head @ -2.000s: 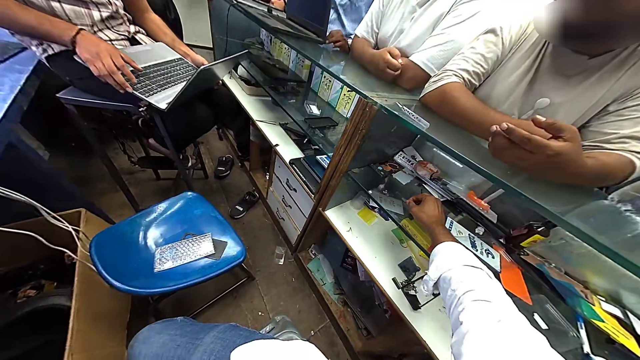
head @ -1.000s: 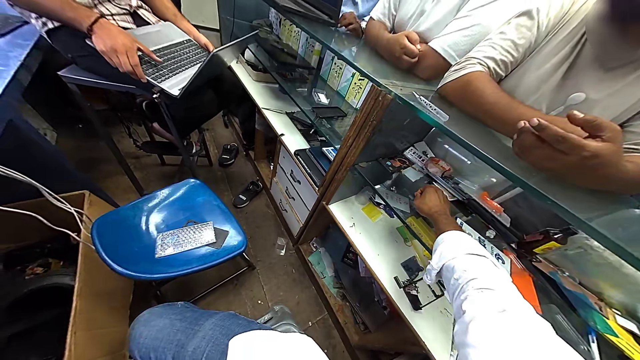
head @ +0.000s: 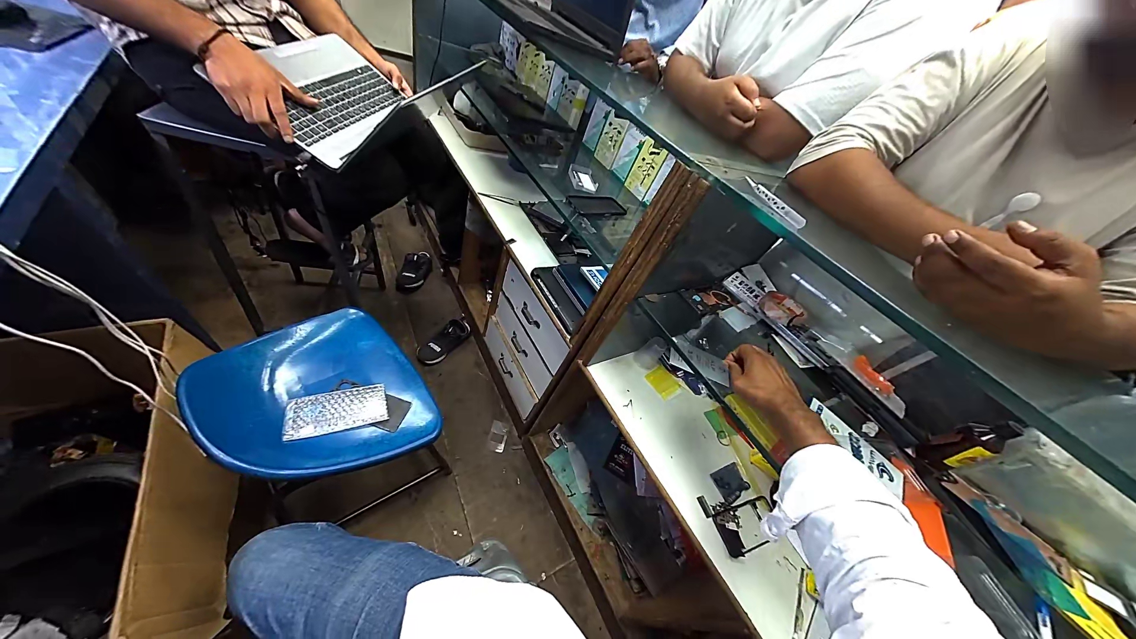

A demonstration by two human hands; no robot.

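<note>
My right hand, at the end of a white sleeve, reaches into the glass display counter. Its fingers are bent at a whitish flat piece on the glass shelf; whether they grip it cannot be told. Below and nearer to me, a small black metal holder and a dark square piece lie on the white lower shelf. Yellow film pieces lie left of the hand. A long printed strip is right of the wrist. My left hand is out of view.
A blue chair holds a silvery bubble-wrap sheet. A cardboard box with white cables is at left. One person types on a laptop; other people rest their arms on the glass counter top. Black shoes are on the floor.
My right hand has moved a little deeper into the counter since two seconds ago, toward the whitish piece. The person at the laptop has shifted a hand on the keyboard.
</note>
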